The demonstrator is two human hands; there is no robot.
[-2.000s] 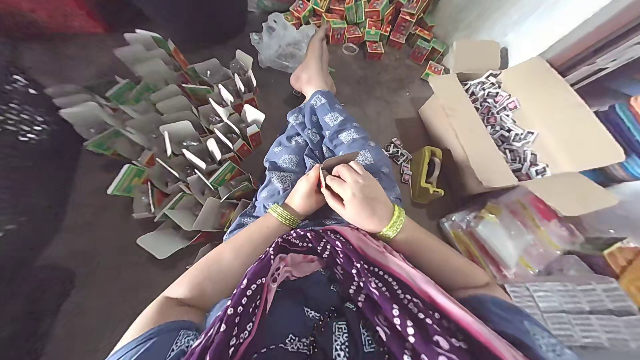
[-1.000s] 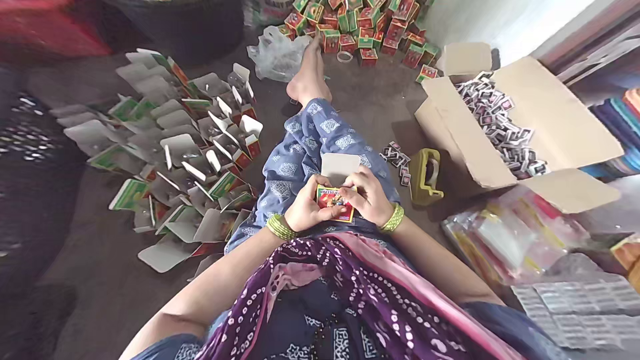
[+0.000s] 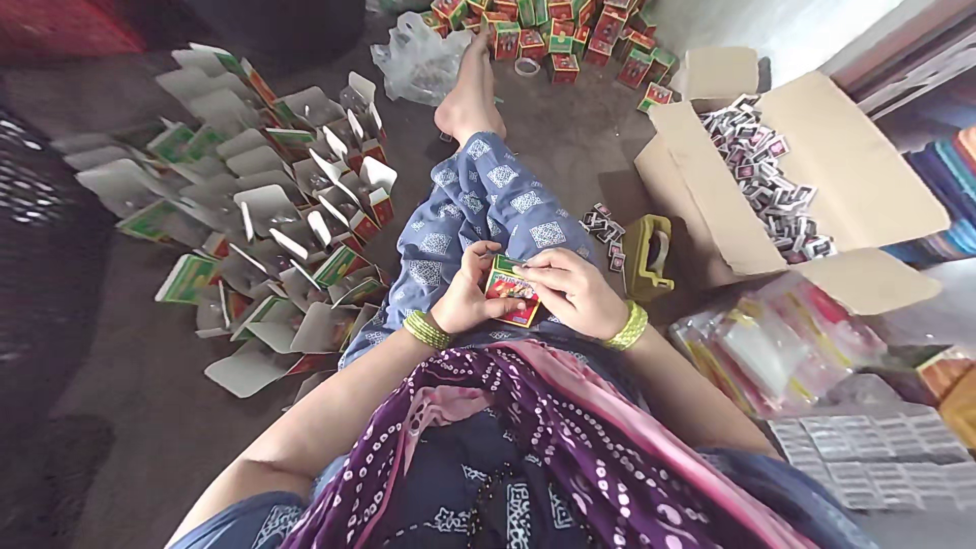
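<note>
A small red and green printed carton (image 3: 512, 293) is held over my lap. My left hand (image 3: 470, 293) grips its left side, with the thumb across the front. My right hand (image 3: 577, 291) holds its upper right edge between thumb and fingers. The carton's flap no longer stands up, and its top end looks folded down. Many open cartons (image 3: 267, 206) with raised grey-white flaps stand in rows on the floor left of my legs. Small dark square packets (image 3: 605, 229) lie on the floor right of my knee, beside a yellow tape dispenser (image 3: 649, 258).
Closed red and green cartons (image 3: 564, 67) are heaped beyond my foot, near a clear plastic bag (image 3: 421, 61) and a tape roll (image 3: 527, 67). At right, a cardboard box (image 3: 709, 206) holds many small packets. Plastic-wrapped packs (image 3: 778, 343) and stacked clear-wrapped bundles (image 3: 877, 450) lie nearer me.
One second ago the carton's pale flap stood up above my hands; now it is folded down. The printed front, hidden two seconds ago, faces up. My right hand has moved onto the carton's top edge.
</note>
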